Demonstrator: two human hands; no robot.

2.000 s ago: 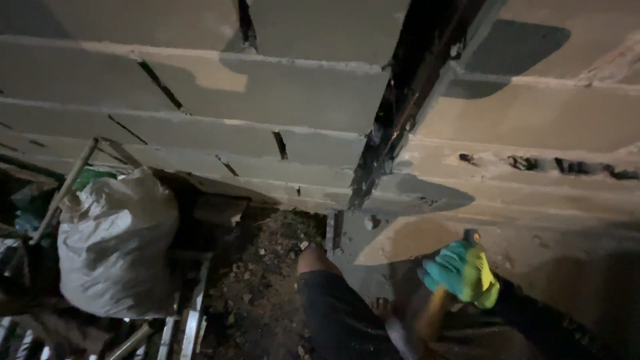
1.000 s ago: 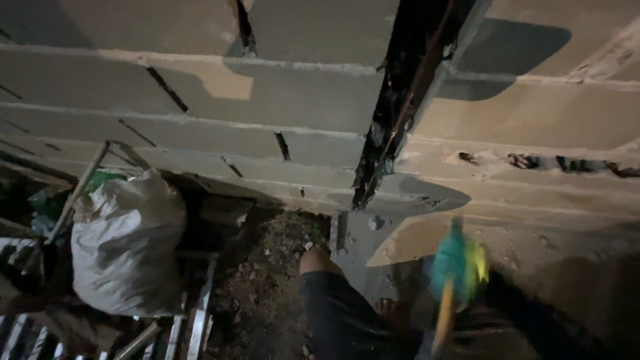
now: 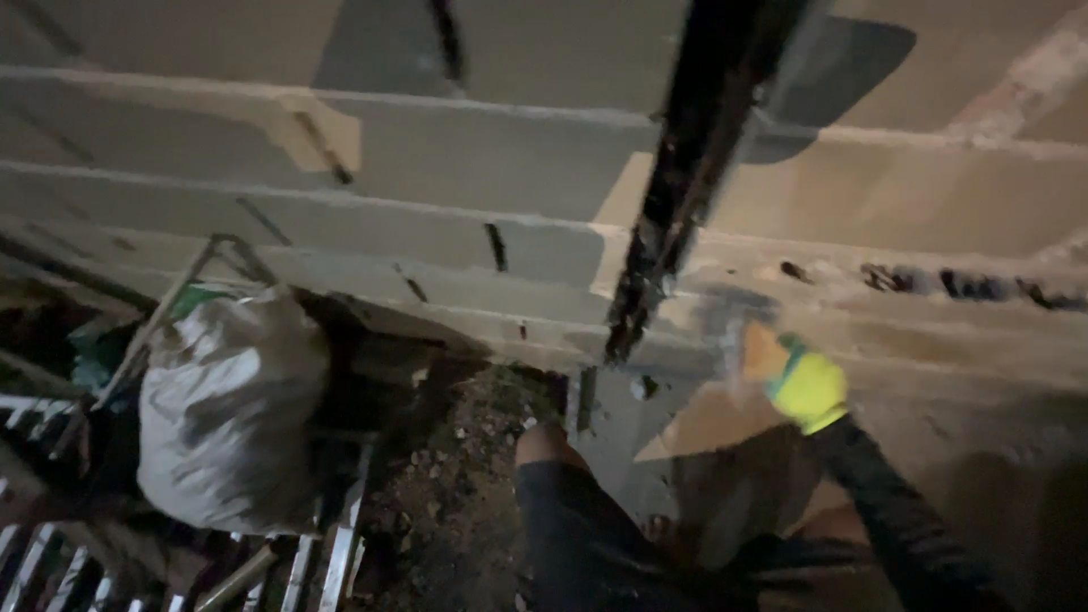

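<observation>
My right hand, in a yellow and teal glove, is right of centre, low before the block wall. It is closed on a blurred tool with an orange-yellow handle; the grey end of the tool is at the lower wall, right of the dark vertical gap. The blur hides the tool's exact kind. A row of broken holes runs along the wall above and right of the glove. My left hand is out of view.
A stuffed white sack stands at the left by a bent metal frame and metal bars. Rubble and soil lie between them and my bare knee. A small lump lies near the wall's foot.
My right hand has moved up toward the wall with the tool, whose handle pointed down toward my legs before. The view has shifted slightly.
</observation>
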